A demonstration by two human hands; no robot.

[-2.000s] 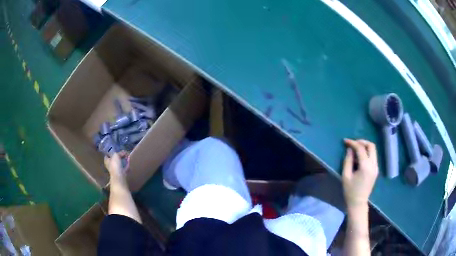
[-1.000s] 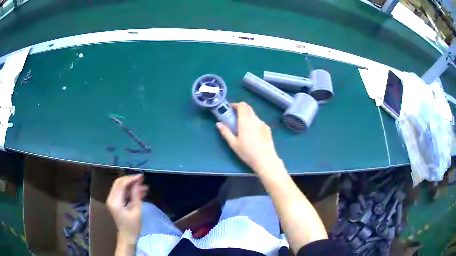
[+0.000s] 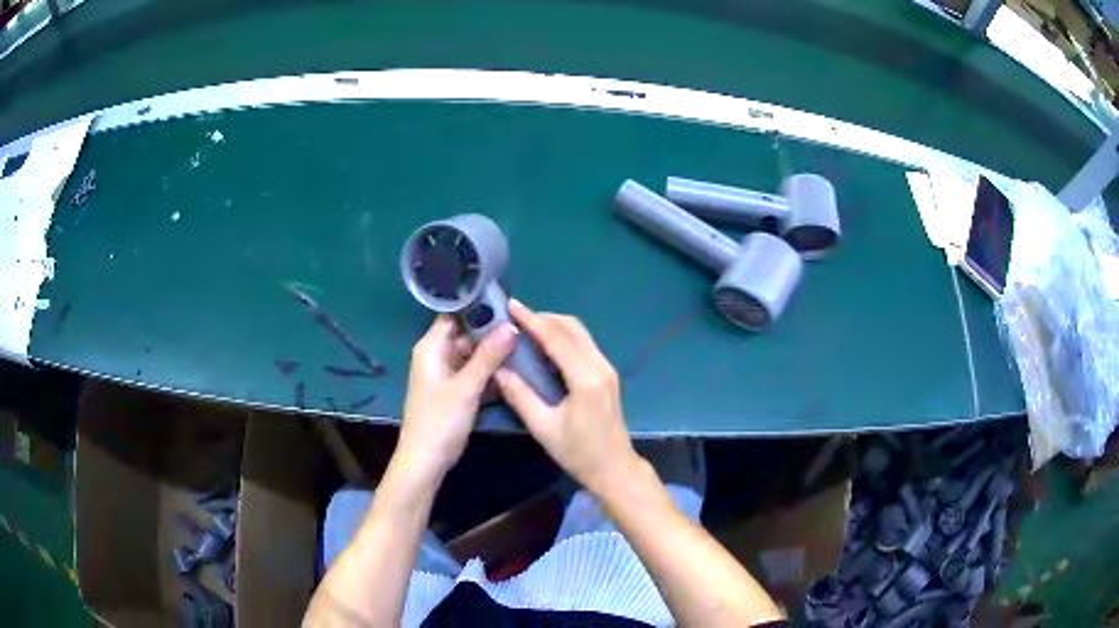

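A grey fan housing point(image 3: 485, 252) is held in both hands over the front half of the bench. Its round head points up and left, with the open end and dark spoked inside facing me. A dark switch opening shows on the handle just below the head. My left hand point(image 3: 452, 380) pinches the handle near that opening. My right hand point(image 3: 567, 386) is wrapped around the lower handle. Two more grey housings lie on the bench to the right: one nearer point(image 3: 758, 276) with its ribbed grille showing, one behind it point(image 3: 807, 211).
Dark marks point(image 3: 338, 331) are on the green bench point(image 3: 270, 184) at left. A phone point(image 3: 988, 233) and clear plastic bags point(image 3: 1055, 307) lie at right. Below the bench, a supply carton heaped with housings point(image 3: 914, 528) stands right and a sorted-parts carton point(image 3: 276, 528) left.
My left hand has come up from the bench edge onto the housing. The housing has moved left and closer, and its head has turned. The other two housings have kept their arrangement.
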